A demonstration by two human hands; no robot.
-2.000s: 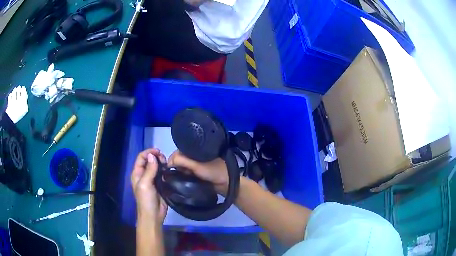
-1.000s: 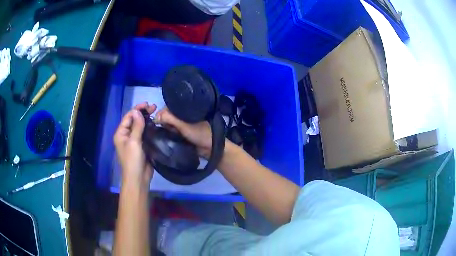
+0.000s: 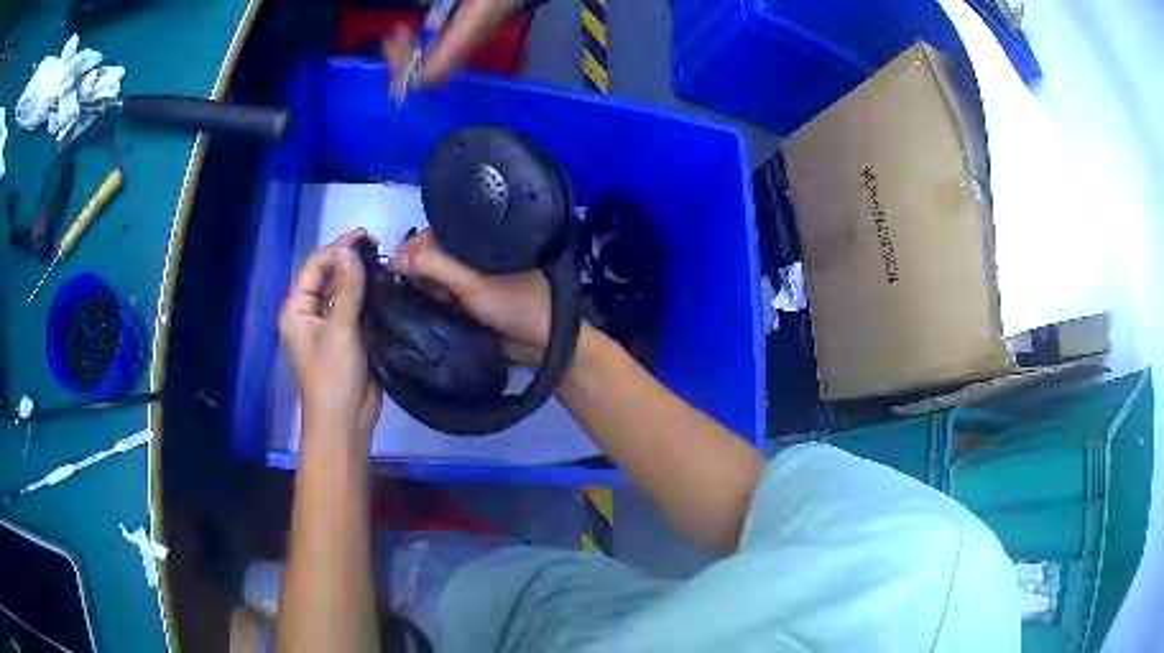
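Observation:
Black headphones (image 3: pixel 492 202) are held over the blue bin (image 3: pixel 511 475). One round ear cup with a perforated centre faces up; the other cup lies lower, inside the curved headband. My left hand (image 3: pixel 327 313) grips the edge of the lower cup at its left side, fingers bunched at a small dark end. My right hand (image 3: pixel 485 296) reaches through the headband and holds the headphones between the two cups, its fingertips near my left hand. What lies between the fingertips is too small to tell.
Black parts (image 3: pixel 619 262) lie in the bin's right side. The green bench (image 3: pixel 128 274) at left holds a yellow-handled screwdriver (image 3: pixel 92 214), a blue cup (image 3: pixel 96 334) and a black rod (image 3: pixel 204 115) jutting over its edge. Another person's hand (image 3: pixel 462 45) is above the bin. A cardboard box (image 3: pixel 881 242) stands right.
Another person's hand has come in at the top. The view has shifted, so bench and bin sit higher and further left. Both my hands still hold the headphones, turned slightly.

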